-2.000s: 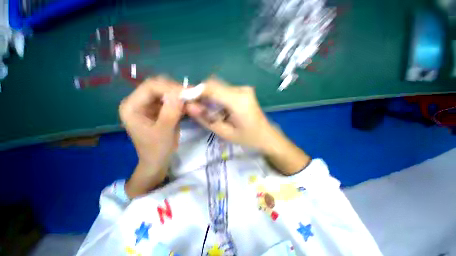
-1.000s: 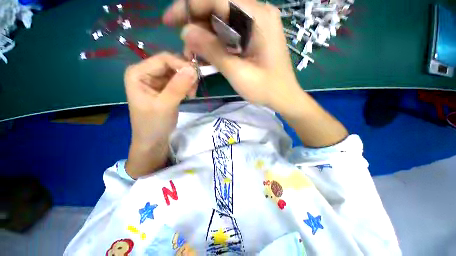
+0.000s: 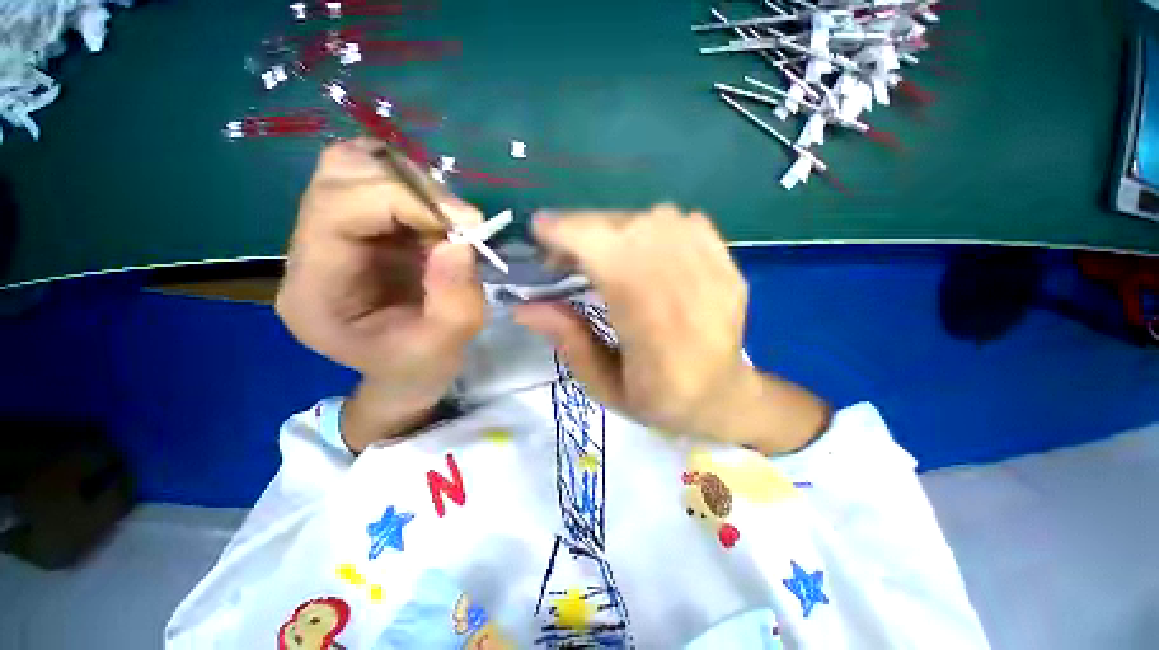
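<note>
My left hand [image 3: 381,260] holds a thin grey rod [image 3: 413,180] between thumb and fingers. A white strip [image 3: 483,231] crosses the rod's lower end, with its ends sticking out past my left thumb. My right hand [image 3: 661,318] is just to the right, blurred, and holds a small dark and silver hand tool [image 3: 540,279] pointing at the strip. A small gap shows between the tool and the strip. The tool's jaws are too blurred to tell whether they are open.
Red leads [image 3: 299,125] with small white ends lie on the dark green table [image 3: 610,114] at the left. White strips [image 3: 32,76] are heaped at the far left. Assembled pieces [image 3: 839,76] lie crossed at the back right. A scale [image 3: 1139,140] is cut off by the right edge.
My right hand has come down and now holds the tool low beside my left hand. The rod in my left hand now points up and left, with the white strip across it.
</note>
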